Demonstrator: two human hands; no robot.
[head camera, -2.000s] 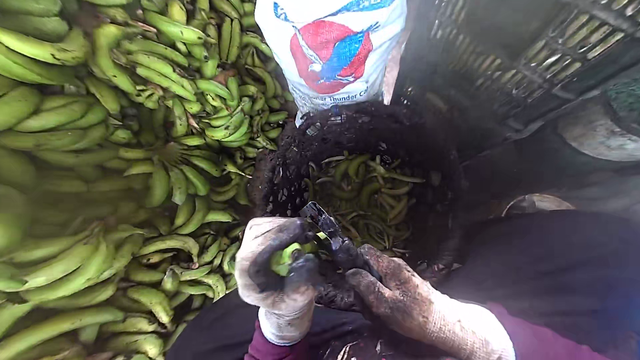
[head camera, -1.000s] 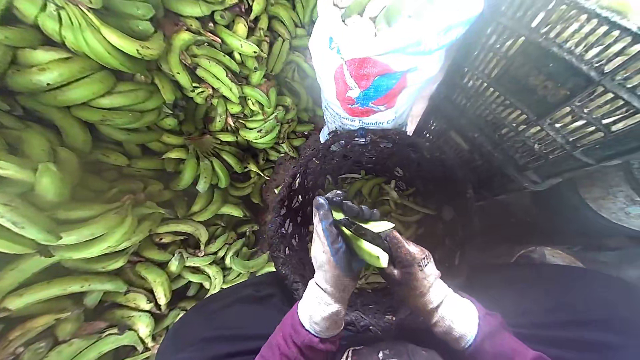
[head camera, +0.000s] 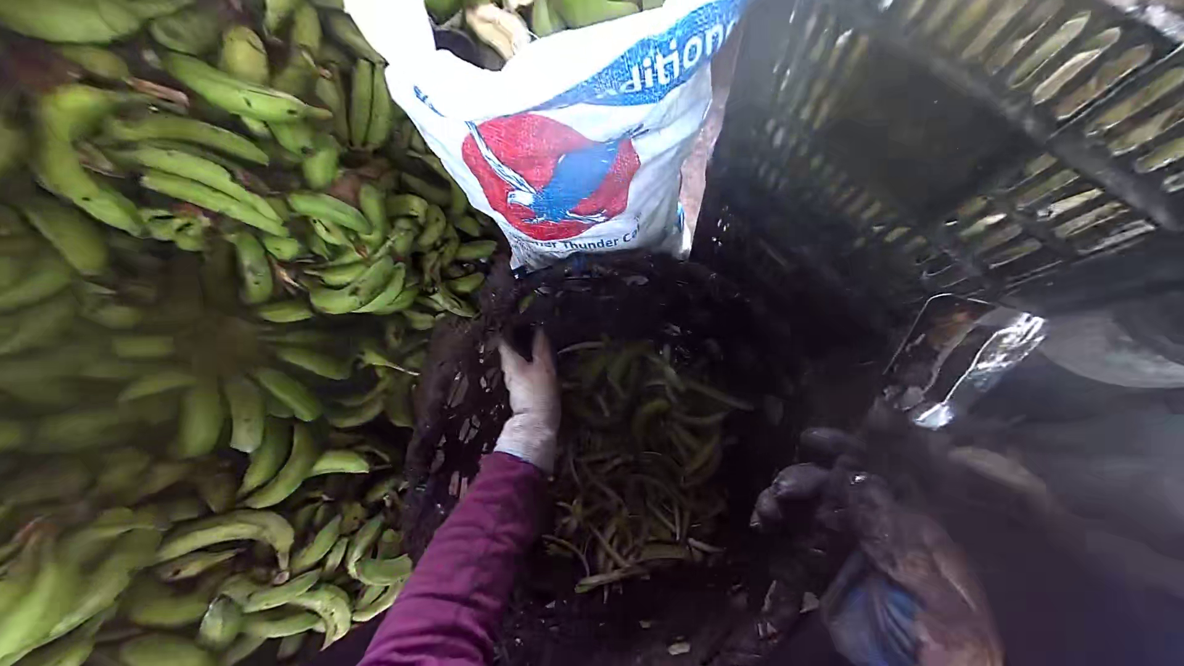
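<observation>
My left hand (head camera: 531, 388), in a light, stained glove below a purple sleeve, reaches over the left side of a dark slatted basket (head camera: 453, 416); its fingertips merge with the dark wall, and whether they hold anything is unclear. Green peels (head camera: 647, 462) lie inside the basket. To the right of the basket, my right hand (head camera: 860, 509), in a dark, dirty glove, is closed around a shiny bladed tool (head camera: 980, 365), whose blade points up and is blurred. A white woven sack (head camera: 564, 102) with a red and blue print stands behind the basket, with pale and green pieces at its mouth.
A large heap of green bananas or plantains (head camera: 231, 370) fills the left side. A dark slatted plastic crate (head camera: 1017, 139) stands at the upper right. Below it is a pale rounded object (head camera: 1110, 342), partly hidden.
My hands have moved apart: the left forward to the basket's left side, the right out to the right. The green fruit held between them one second ago is no longer seen there.
</observation>
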